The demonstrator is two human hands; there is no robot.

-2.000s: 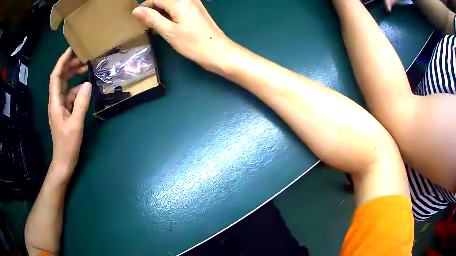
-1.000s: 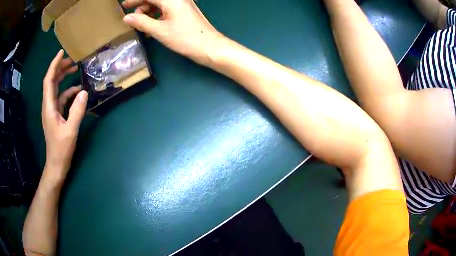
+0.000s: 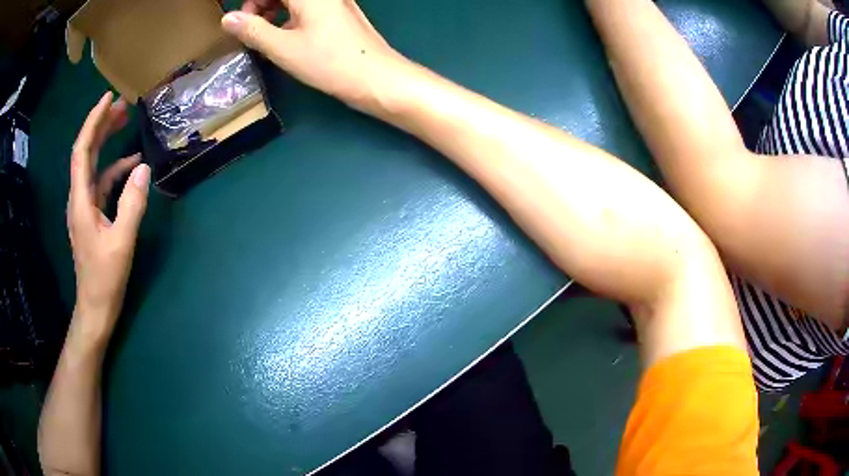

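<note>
An open black retail box [image 3: 222,149] sits on the table at the upper left, its brown box lid [image 3: 154,42] raised at the back. Inside lie a shiny clear plastic bag [image 3: 207,96], a light-brown inner card [image 3: 235,122] along the front and a small black part [image 3: 193,143] at the front left. My left hand [image 3: 104,209] is open beside the box's left side, thumb near its front left corner. My right hand [image 3: 312,42] is at the lid's right edge, thumb over it; its fingers are partly hidden, so its grip is unclear.
The dark green table [image 3: 372,307] has a pale curved edge. Dark stacked boxes [image 3: 20,223], some with white labels, stand at the left. A coworker's bare arm [image 3: 684,121] reaches over the table at right, beside a striped top [image 3: 815,102]. Red objects [image 3: 824,409] show at lower right.
The box, both hands and the table edge have all shifted left in view, the box also slightly up. The lid stays raised and both hands keep nearly the same places beside the box.
</note>
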